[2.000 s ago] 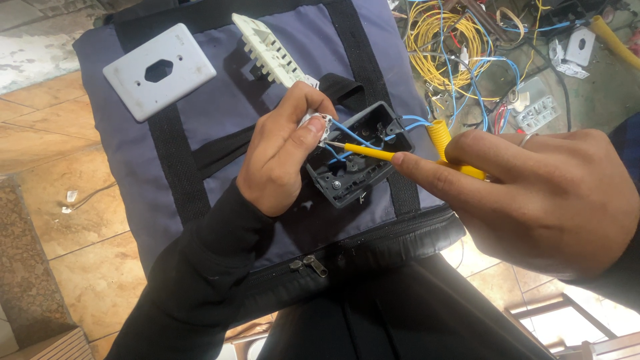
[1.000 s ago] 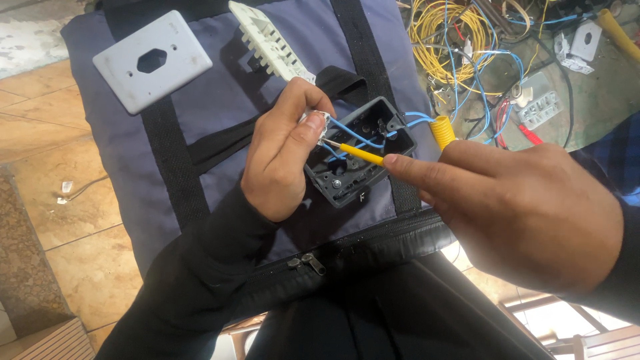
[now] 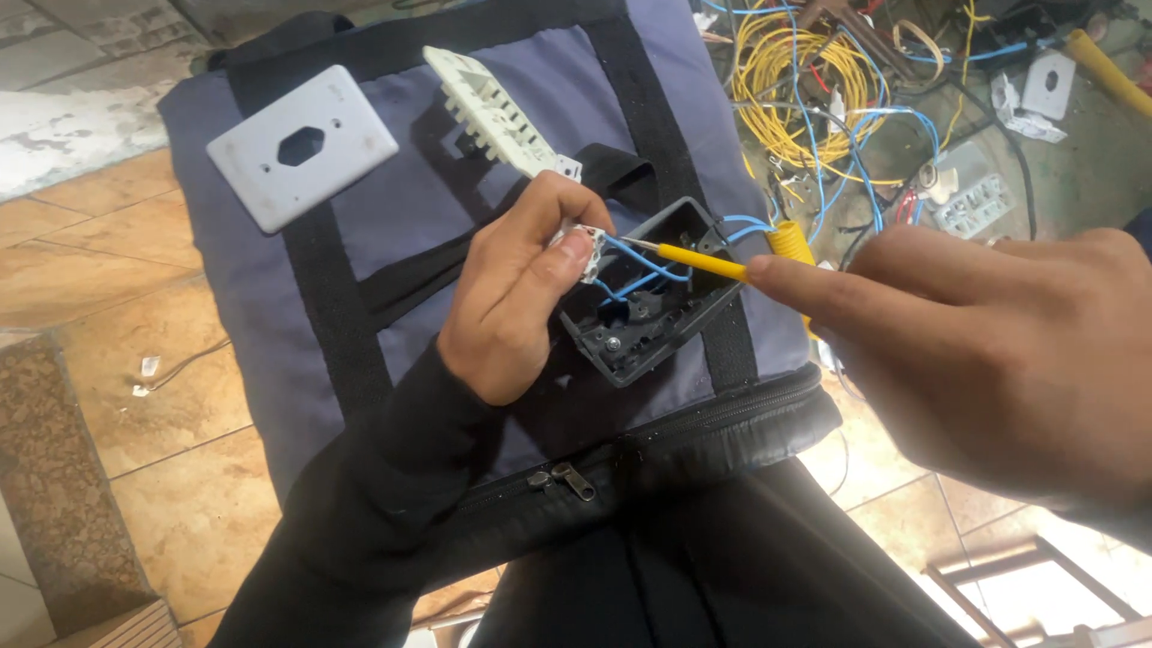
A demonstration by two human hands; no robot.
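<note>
Between its thumb and fingers, my left hand (image 3: 526, 288) grips a white electrical socket module (image 3: 589, 252) with blue wires (image 3: 643, 261) running from it into a black plastic electrical box (image 3: 630, 351). My right hand (image 3: 981, 342) holds a screwdriver with a yellow shaft sleeve (image 3: 702, 262); its bare metal tip lies near the module's upper wire, and whether they touch cannot be told. The screwdriver's handle is mostly hidden by the hand. Blue wires leave the box's right side into a yellow corrugated conduit (image 3: 790, 245).
A grey bag (image 3: 549, 81) lies under the box. On it are a white socket faceplate (image 3: 243, 171) and a cream plastic mounting frame (image 3: 495, 112). To the upper right are a coil of yellow wire (image 3: 751, 90), a clear-and-white connector piece (image 3: 976, 202) and another faceplate (image 3: 1048, 85).
The screwdriver tip has moved from the lower part of the module to near its upper wire. My left hand keeps its hold on the module.
</note>
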